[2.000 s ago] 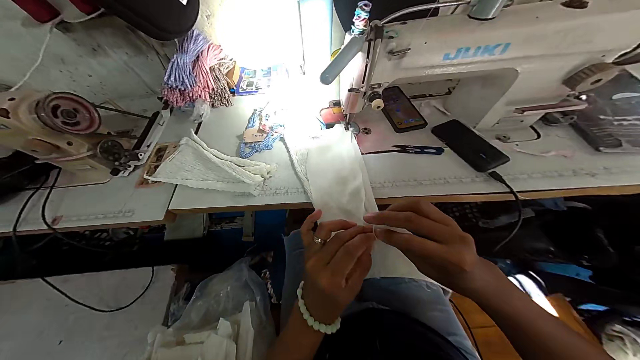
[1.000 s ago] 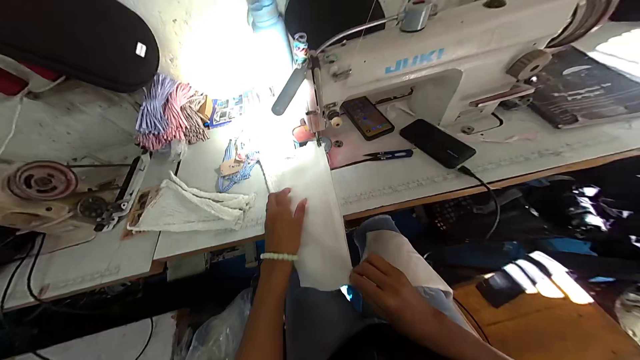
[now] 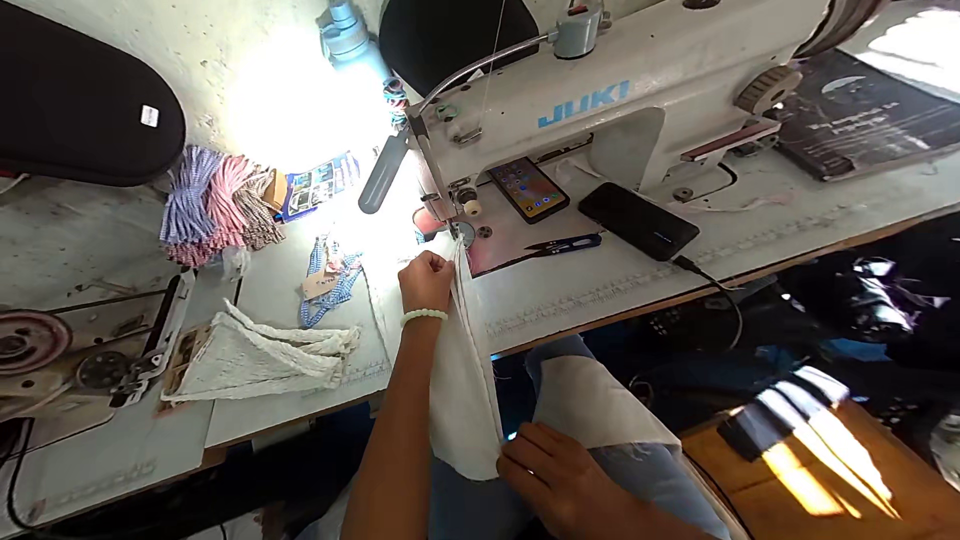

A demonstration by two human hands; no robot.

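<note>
A long piece of white cloth (image 3: pixel 461 390) runs from under the needle area of the white Juki sewing machine (image 3: pixel 547 105) down over the table's front edge. My left hand (image 3: pixel 426 281), with a pale bead bracelet at the wrist, grips the cloth just in front of the presser foot (image 3: pixel 454 229). Lower down, my right hand (image 3: pixel 544 469) pinches the cloth's right edge near its bottom end, above my lap. Another white cloth piece (image 3: pixel 600 401) lies over my right thigh.
Thread snips (image 3: pixel 566 244) and two phones (image 3: pixel 637 219) (image 3: pixel 529 189) lie right of the needle. At left are a folded cream cloth (image 3: pixel 259 356), blue checked strips (image 3: pixel 330 289), bundled fabric ties (image 3: pixel 217 202) and a second machine (image 3: pixel 67 352). A blue bottle (image 3: pixel 349 41) stands behind.
Two seconds ago both hands were together on the cloth at the table's front edge. My left hand has since moved up close to the needle, while my right hand is lower, at the cloth's bottom end.
</note>
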